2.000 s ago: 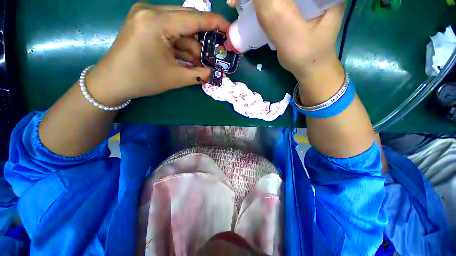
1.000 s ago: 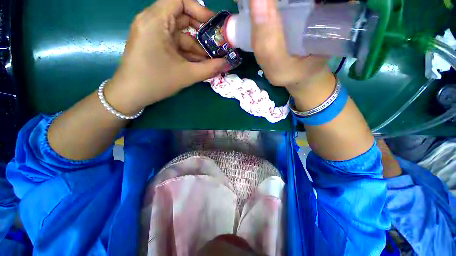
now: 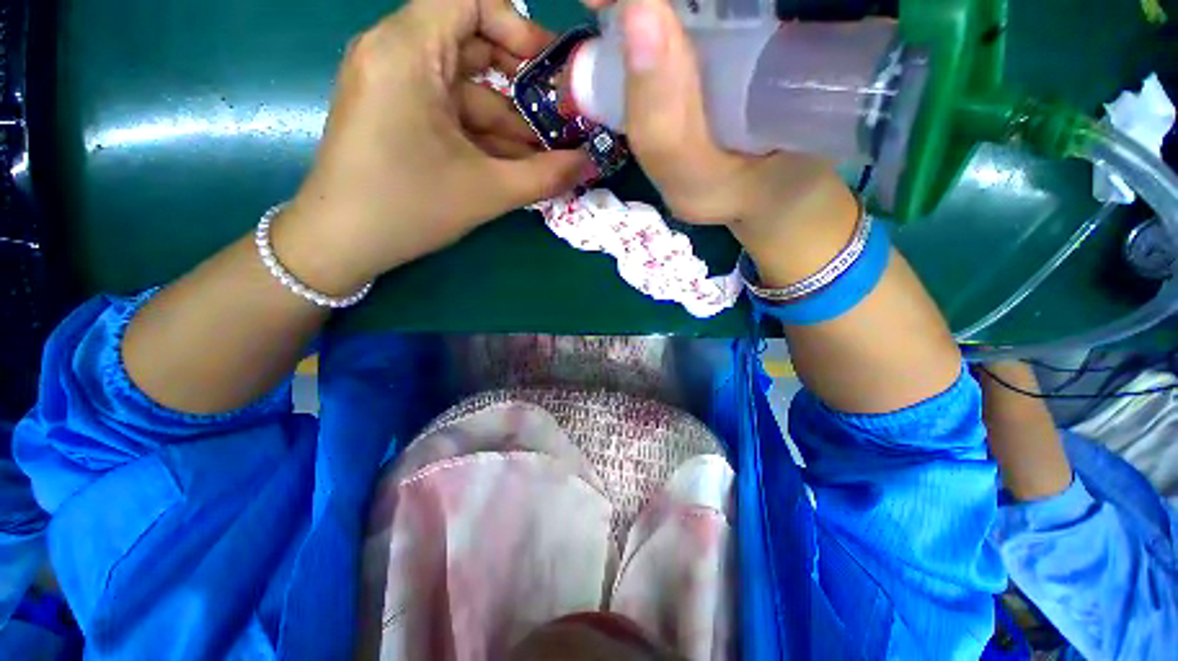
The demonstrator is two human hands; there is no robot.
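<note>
My left hand (image 3: 420,142) holds a small black device housing (image 3: 548,109) between thumb and fingers, tilted, its open inside towards the syringe. My right hand (image 3: 685,142) grips a fat translucent dispensing syringe (image 3: 820,91) with pinkish-grey contents. The syringe's pale front end with a reddish hub lies right at the housing; the needle tip cannot be made out. The green adapter cap (image 3: 950,110) sits at the barrel's rear, with a clear air hose (image 3: 1137,162) leading off right. Part of the housing is hidden by my fingers and the syringe front.
A twisted white tissue strip (image 3: 640,245) with reddish marks lies on the dark green bench (image 3: 194,194) below the housing. A crumpled white tissue (image 3: 1137,129) and a round black dial (image 3: 1147,245) are at the right. Another person's arm (image 3: 1027,433) shows at lower right.
The syringe has swung into a more level position, its green cap coming into view, then shifted slightly left. The housing has tilted in my left hand. The other person's arm shows more.
</note>
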